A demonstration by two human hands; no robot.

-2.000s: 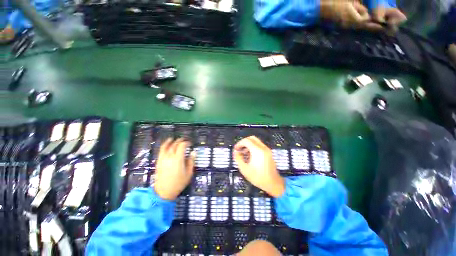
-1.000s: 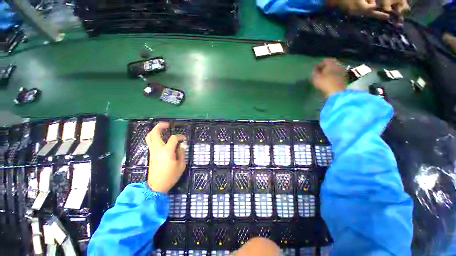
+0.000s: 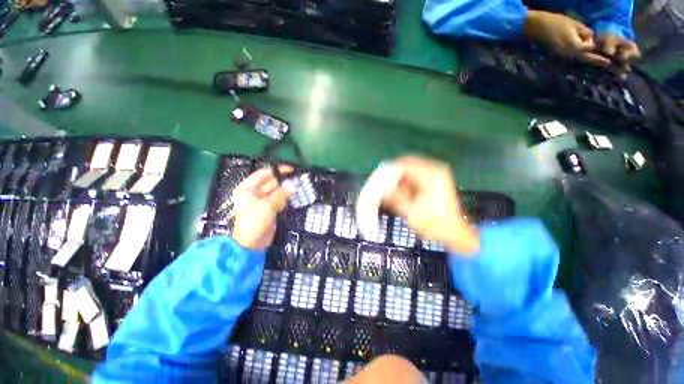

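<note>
My left hand (image 3: pixel 257 199) holds a black housing with a light keypad (image 3: pixel 301 190) above the top left of the tray. My right hand (image 3: pixel 420 196) is blurred and holds a white screen piece (image 3: pixel 373 199), also blurred, above the tray's upper middle. The black blister tray (image 3: pixel 491 204) lies under both hands, with rows of housings whose light keypads (image 3: pixel 334 294) face up. Whether wires run from the held housing cannot be told.
At left, a black tray (image 3: pixel 172 150) holds white screens (image 3: pixel 133 236). Beyond, part-built phones (image 3: pixel 241 80) and white-topped pieces (image 3: pixel 551 130) lie on the green bench (image 3: pixel 360 97). A shiny plastic bag (image 3: pixel 630 255) is at right. Another person's hands (image 3: pixel 585 41) work at top right.
My right hand has come back from the bench at upper right to above the tray, now with a white piece. My left hand has lifted a keypad housing. The view has shifted.
</note>
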